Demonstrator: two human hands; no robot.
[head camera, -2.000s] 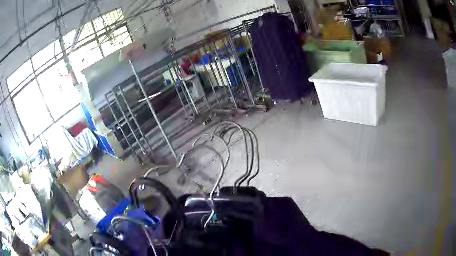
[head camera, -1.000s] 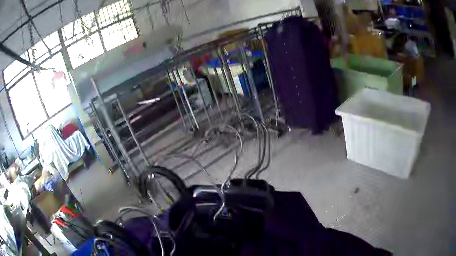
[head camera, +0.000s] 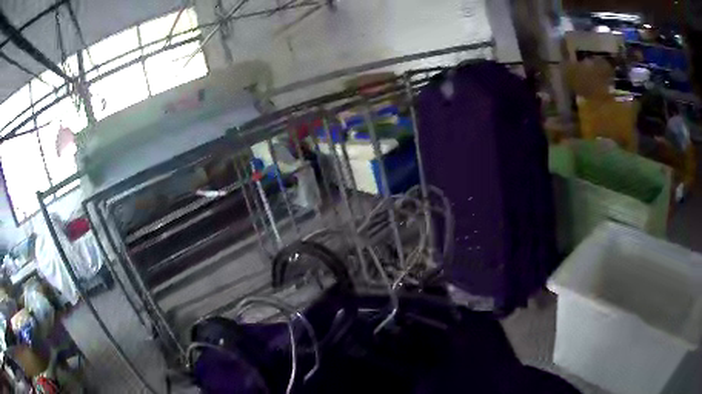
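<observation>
A bundle of dark garments (head camera: 431, 350) lies across the bottom of the head view, close to me. Several curved metal hanger hooks (head camera: 296, 331) stick up from it, with more hooks behind at the upper right of the bundle. A thick dark curved loop (head camera: 312, 250) also rises from the bundle. Neither of my hands can be made out; the dark garments fill the area nearest me. The picture is blurred.
Metal garment rails (head camera: 100, 262) stand ahead and to the left. Dark purple garments (head camera: 485, 185) hang at the right end of the rails. A white bin (head camera: 593, 315) stands at the lower right, with a green bin (head camera: 566, 185) behind it. Windows are at the upper left.
The rails, hanging garments and bins appear larger and closer. The white bin has shifted down and right in view. The bundle with its hooks stays in front of me.
</observation>
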